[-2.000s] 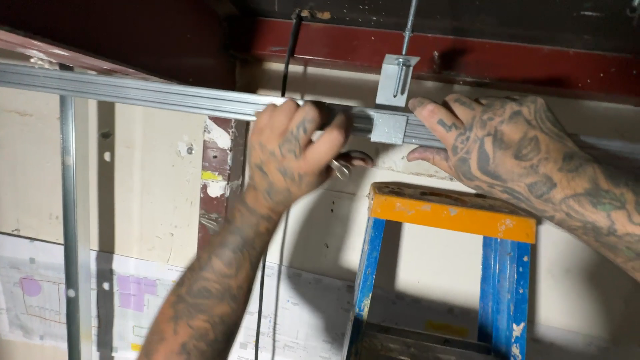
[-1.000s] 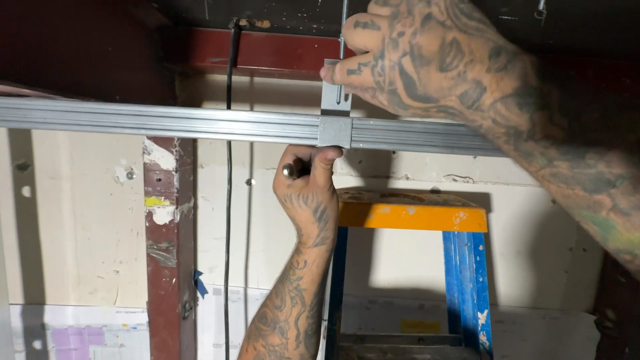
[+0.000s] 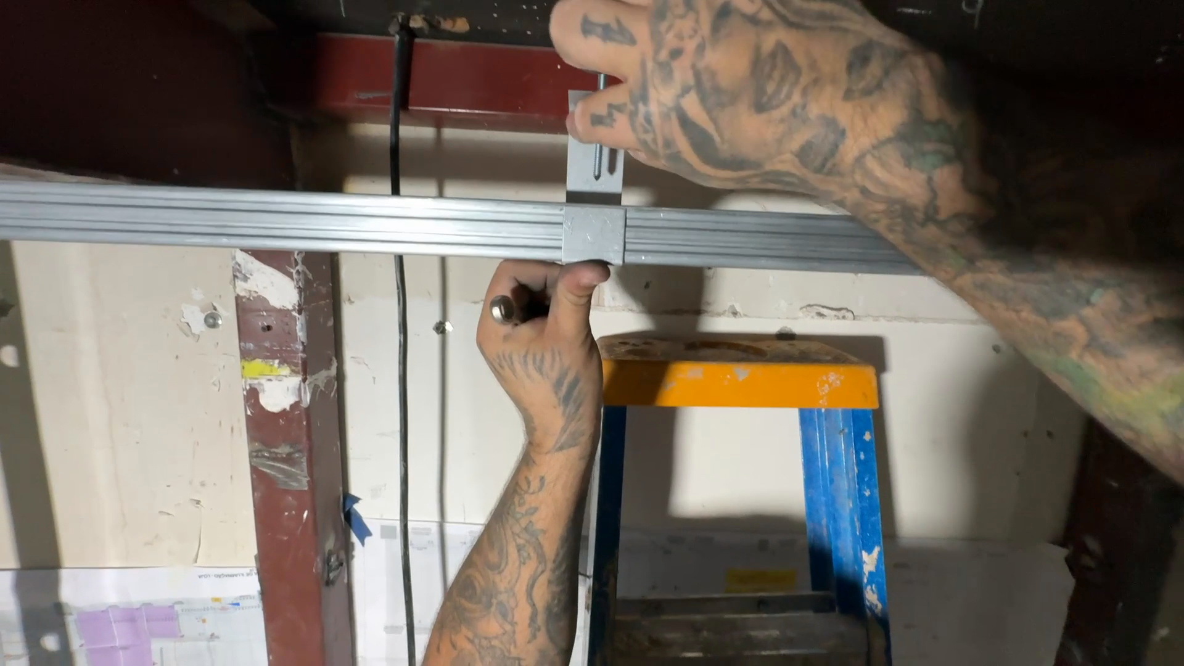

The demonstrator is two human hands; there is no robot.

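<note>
A ribbed metal channel [image 3: 416, 222] runs across the view, and a metal bracket clip [image 3: 593, 234] wraps around it. The clip's slotted upright plate [image 3: 583, 171] rises to a thin metal rod [image 3: 599, 159], whose lower end lies over the slot. From below, my left hand [image 3: 546, 351] presses its thumb to the underside of the clip; a metal tool, its kind unclear, is held in the curled fingers with its round end [image 3: 502, 309] showing. Above the channel, my right hand [image 3: 703, 83] pinches the top of the plate and rod between thumb and finger.
Behind the channel stands a stepladder with an orange top [image 3: 740, 382] and blue rails. A black cable [image 3: 402, 370] hangs in front of the wall, beside a dark red steel post [image 3: 282, 444]. A red beam [image 3: 490, 83] crosses above. Paper drawings [image 3: 139, 615] cover the lower wall.
My right hand has moved from the channel beside the clip up to the plate and rod. My left hand has gone from the channel's face to under the clip. The view has shifted.
</note>
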